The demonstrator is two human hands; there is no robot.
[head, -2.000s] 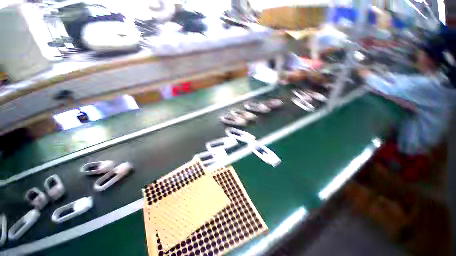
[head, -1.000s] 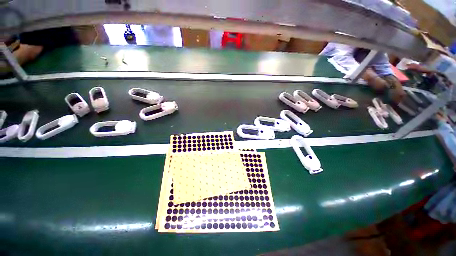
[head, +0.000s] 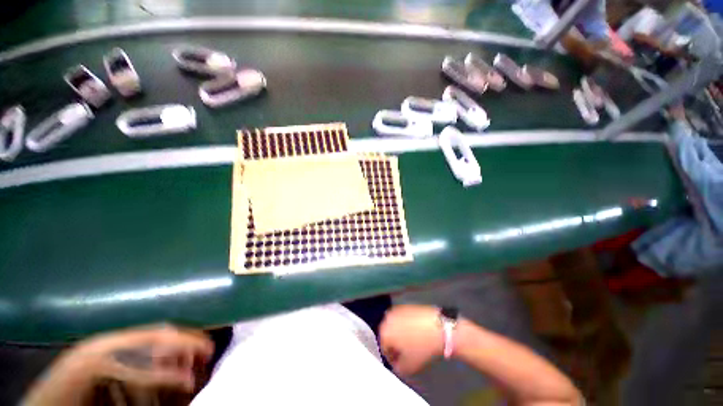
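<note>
Overlapping tan pad sheets (head: 333, 242) with rows of black round pads lie on the near green ledge in front of me. A plain tan release liner (head: 305, 190) lies over them. One white plastic housing (head: 460, 156) rests on the ledge to the right of the sheets, by the pale rail. My left hand (head: 170, 357) is low at the left, blurred, beside my body; its fingers are not clear. My right hand (head: 412, 337) is low at the centre right by my waist, fingers curled, wearing a wristband. I cannot see whether either holds anything.
Several housings (head: 157, 120) lie on the dark green belt at left and right, behind the pale rail (head: 103, 168). Other people's arms (head: 575, 44) reach in at the upper right. A sleeve (head: 674, 242) is at the right edge. Brown cartons (head: 543, 297) stand below right.
My view has tilted down, so the sheets and housings sit higher in the picture. Both my hands and my white top have come into view at the bottom.
</note>
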